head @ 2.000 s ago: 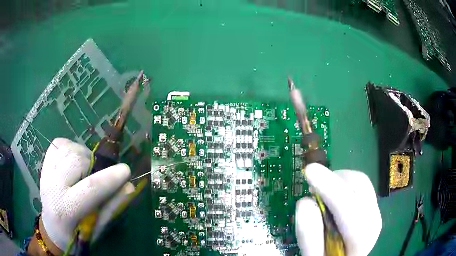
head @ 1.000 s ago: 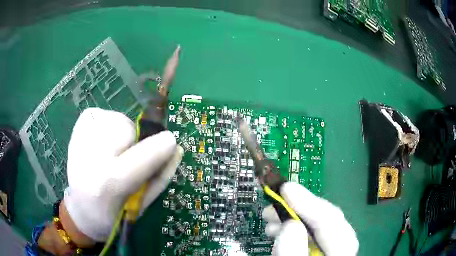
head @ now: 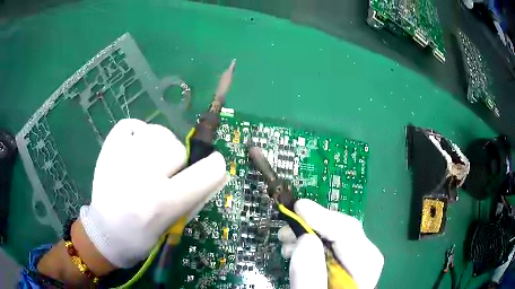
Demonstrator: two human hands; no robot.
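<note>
A green circuit board [head: 347, 169] with dense silvery parts lies on the green mat. My left hand [head: 152, 186], in a white glove, holds a soldering iron [head: 209, 121] over the board's upper left corner. Its tip points up past the board's far edge, over the mat. My right hand [head: 339, 248], also gloved, holds a second soldering iron [head: 274, 182] pointing up and left. Its tip is over the upper middle-left part of the board; I cannot tell if it touches. No solder wire can be made out.
A translucent template [head: 79, 84] with cutouts lies at left. At right are a black iron stand [head: 426, 152], a yellow sponge [head: 432, 215], side cutters [head: 449, 265] and black fans [head: 488, 242]. Green boards [head: 409, 22] lie on the dark belt at upper right.
Both hands have moved: the left to the right, its iron now above the board's corner; the right to the left, its iron tip from beyond the board's far edge to over the board.
</note>
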